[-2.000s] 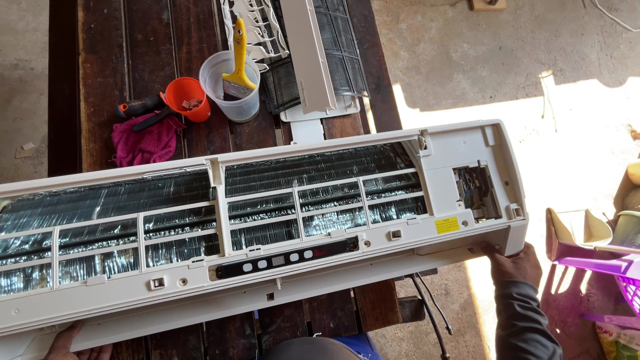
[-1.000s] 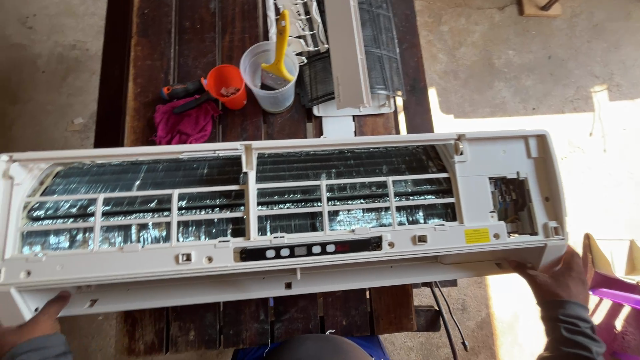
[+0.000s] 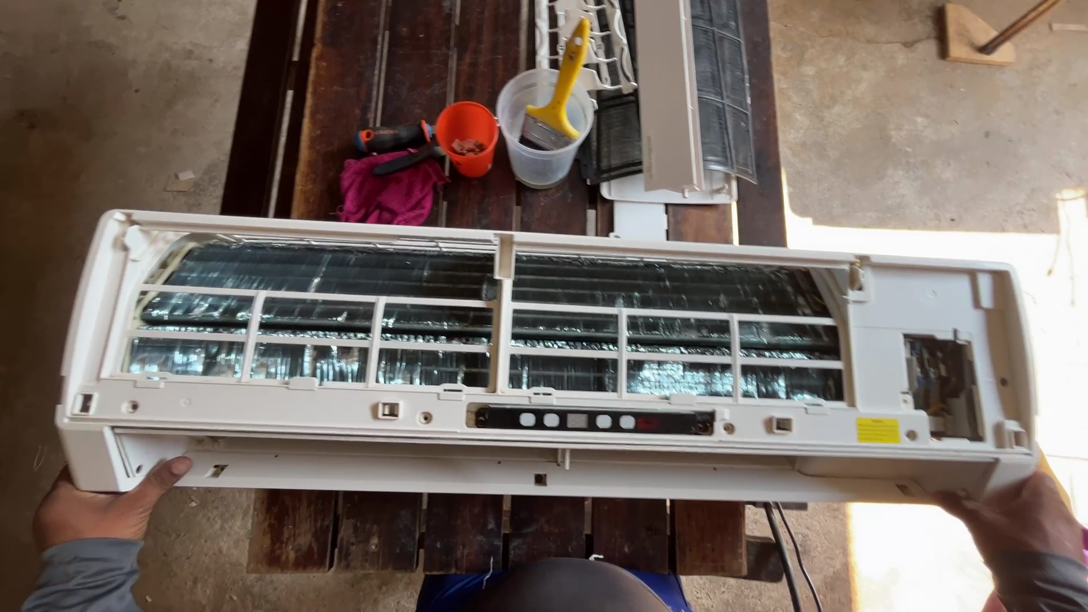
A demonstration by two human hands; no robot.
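A white split air conditioner indoor unit [image 3: 680, 420] lies across a dark wooden slatted table, its front cover off and its finned coil showing behind a plastic grid. My left hand [image 3: 110, 506] grips the unit's lower left corner, thumb on top of the lower edge. At the lower right corner, my right hand [image 3: 1011, 518] holds the underside, its fingers partly hidden. A black control strip [image 3: 595, 421] with buttons runs along the front. On the right end, an opening [image 3: 942, 387] shows wiring and parts inside.
Beyond the unit stand a clear plastic tub [image 3: 527, 157] with a yellow-handled paintbrush [image 3: 561, 93] and an orange cup [image 3: 467, 140]. Beside them lie a magenta cloth [image 3: 391, 189], a dark-handled tool [image 3: 395, 137], mesh filters [image 3: 722, 93] and a white panel [image 3: 671, 102]. Black cables [image 3: 786, 544] hang at the table's near edge.
The unit has turned from a slant to nearly straight across the table. My left hand, mostly out of view at first, now shows at the left corner. The view has shifted left.
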